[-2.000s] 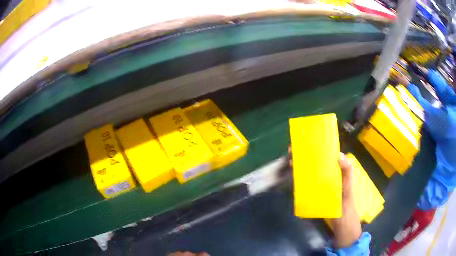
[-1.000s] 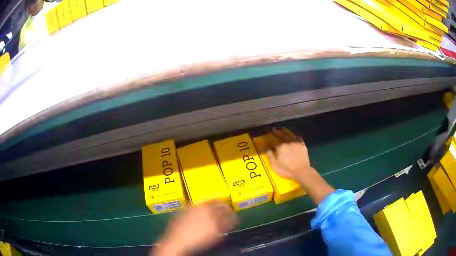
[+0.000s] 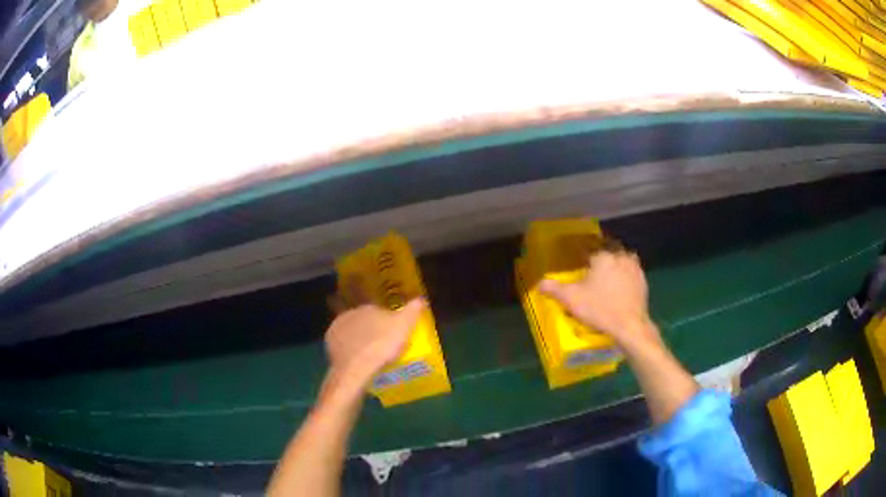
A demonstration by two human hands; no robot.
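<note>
Two groups of yellow phone gift boxes are over the green conveyor belt. My left hand grips the left phone gift box, which shows black print and a white barcode label on its near end. My right hand grips the right phone gift box, also labelled on its near end. A yellow edge shows beside each held box, so another box may be behind each; the hands and blur hide this. I cannot tell whether they touch the belt.
A white raised shelf runs behind the belt, with yellow boxes at far left and stacked yellow pieces at far right. More yellow boxes lie at lower right and a yellow box at lower left. A person is at top left.
The row of boxes on the belt is now split into a left and a right part. Both hands have closed on boxes, and my left hand has moved up from the near edge.
</note>
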